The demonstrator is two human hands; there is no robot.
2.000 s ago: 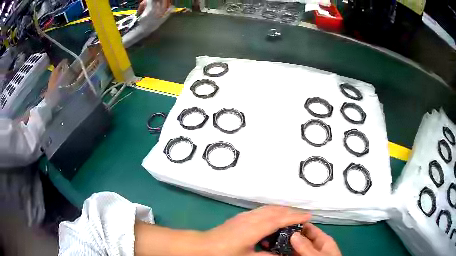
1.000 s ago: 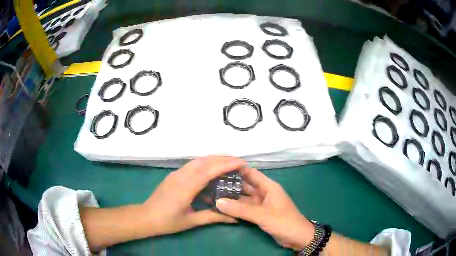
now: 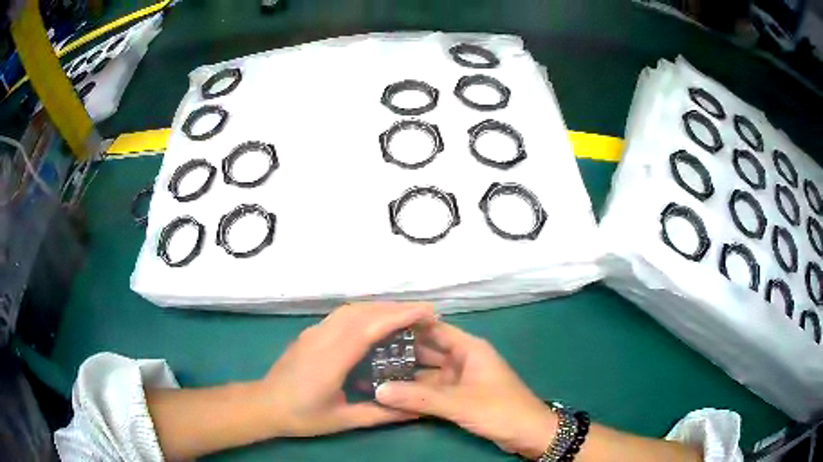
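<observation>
My left hand [image 3: 347, 370] and my right hand [image 3: 460, 383] are bare and meet low in the middle, just in front of the left tray stack. Between them they hold a stack of rings [image 3: 394, 356], a dark ribbed block; its ends are hidden by the fingers. The left tray stack [image 3: 325, 244] is a wide white slab with black rings lying flat in a left group and a right group, with a gap between. One ring [image 3: 424, 215] lies near its front edge, right of centre.
The right tray stack [image 3: 632, 235] stands at an angle, with closer rows of rings. A lone ring [image 3: 141, 207] lies partly hidden left of the left stack. Yellow tape [image 3: 140, 143] crosses the green surface. A yellow post [image 3: 52, 86] and another white tray [image 3: 126, 72] are upper left.
The view has swung right and down, so the trays sit further left. My right forearm with its bracelets has come into view. Both hands still hold the stack of rings.
</observation>
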